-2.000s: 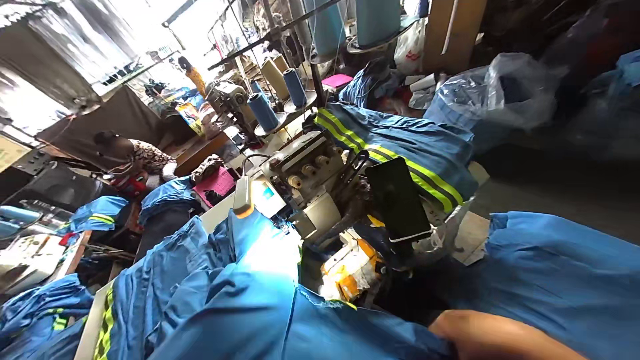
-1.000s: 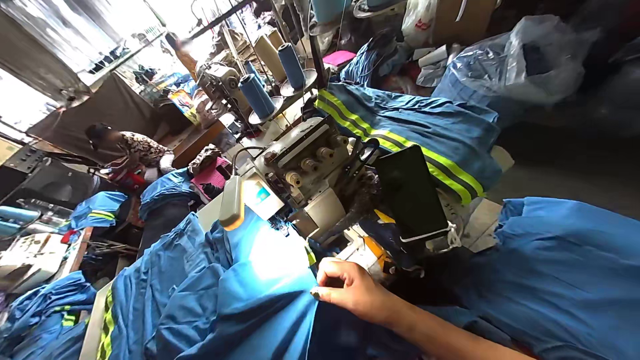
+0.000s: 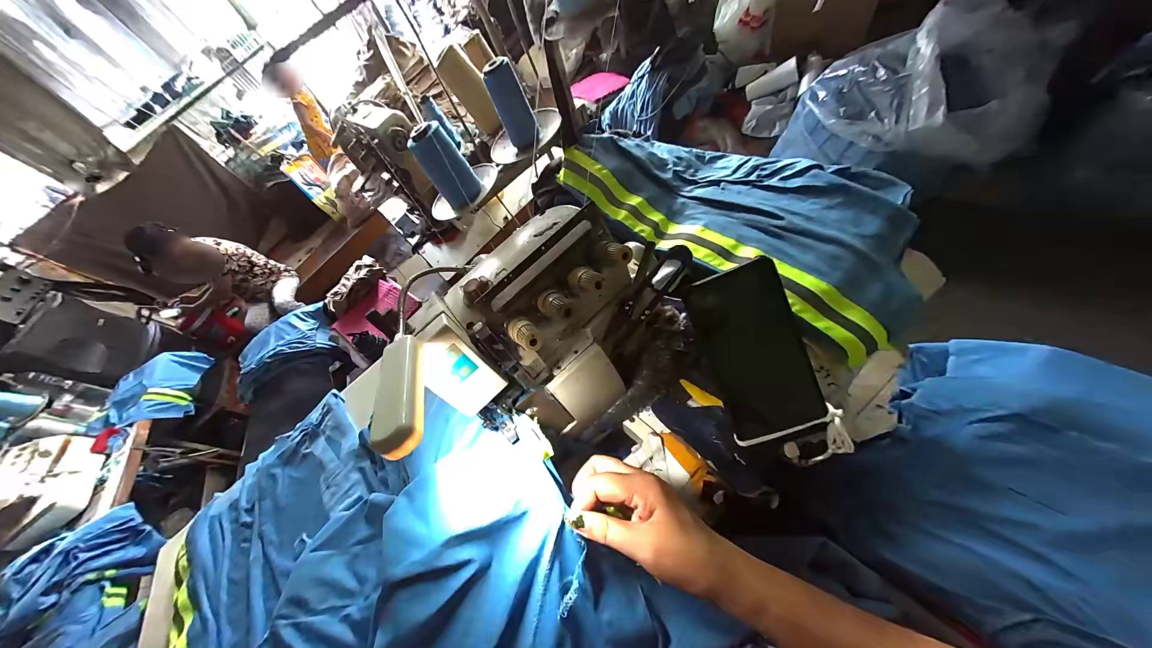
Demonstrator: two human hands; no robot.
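My right hand (image 3: 634,522) pinches the edge of a blue fabric garment (image 3: 450,558) between thumb and fingers, just below and right of the needle area of an overlock sewing machine (image 3: 549,297). A lit lamp (image 3: 399,396) at the machine's left shines on the cloth, which runs up to the presser foot (image 3: 504,423). A line of stitching with loose thread shows along the fabric edge below the hand. My left hand is not in view.
A dark-screened tablet or phone (image 3: 756,346) stands right of the machine. Behind it lies blue cloth with reflective stripes (image 3: 729,247). Thread cones (image 3: 445,162) stand at the back. More blue fabric (image 3: 1026,486) lies at right. A person (image 3: 225,270) sits at the far left.
My right hand has come up from the bottom edge to the fabric beside the machine, then slightly lower along its edge. The blue cloth has shifted under the lamp.
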